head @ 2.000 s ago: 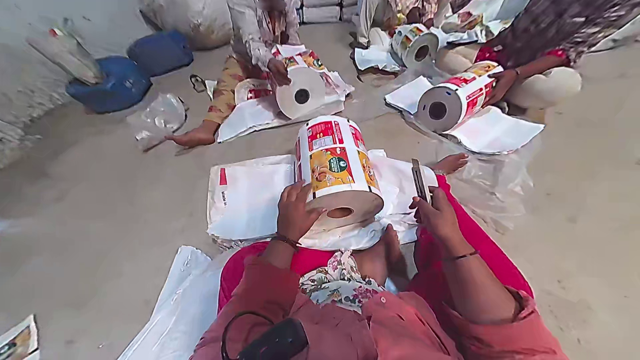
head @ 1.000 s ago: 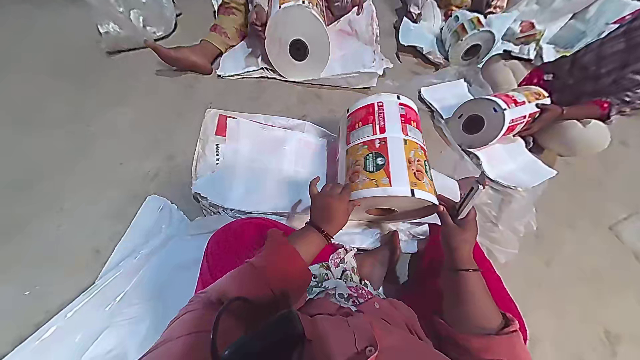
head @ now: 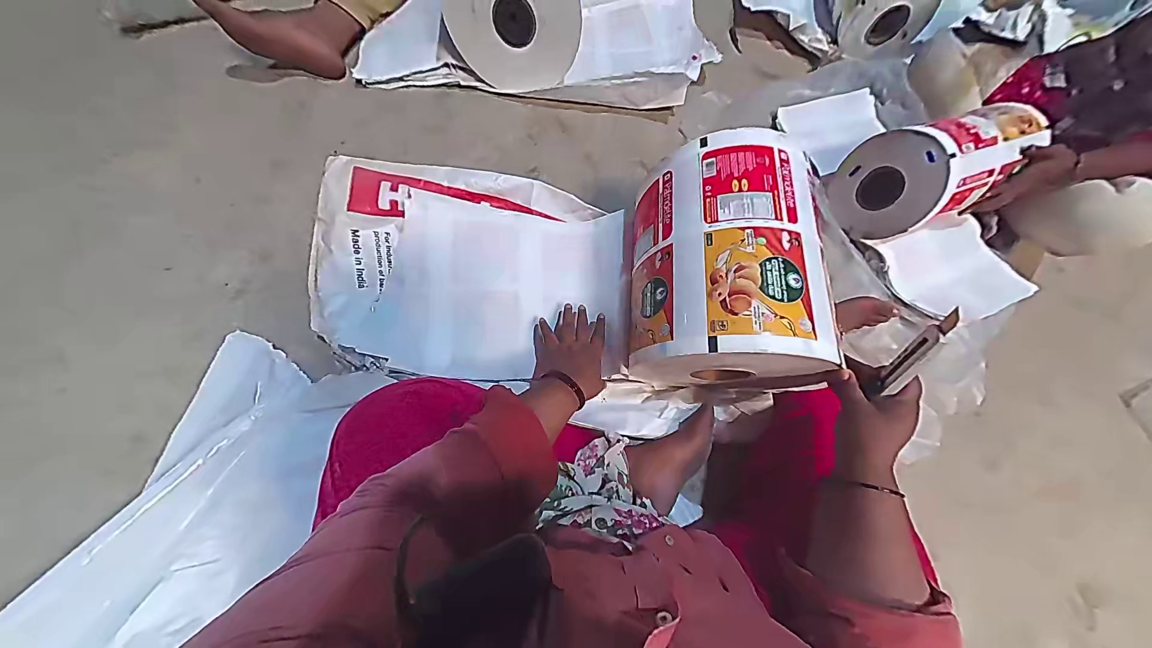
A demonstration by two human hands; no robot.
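A large roll of printed packaging film (head: 760,261) lies in front of my lap, its cardboard core facing me. To its left a white sheet (head: 486,288), blank side up, lies over a printed sack (head: 333,243). My left hand (head: 571,351) rests flat on that sheet with fingers spread, just left of the roll. At the roll's lower right edge is my right hand (head: 877,405), closed around a utility knife (head: 913,358) whose blade points up and to the right. Some of its fingertips touch or nearly touch the roll; which, I cannot tell.
Another person's hand (head: 1026,178) is at a smaller film roll (head: 886,184) on the right. A further roll (head: 513,40) stands on sheets at the top, near a bare foot (head: 288,45). White plastic sheeting (head: 207,504) covers the floor at lower left; clear plastic lies beyond my right hand.
My left hand has moved off the film roll, left onto the white sheet beside it. My right hand, holding the knife, has come to the roll's lower right edge. The view has tilted down.
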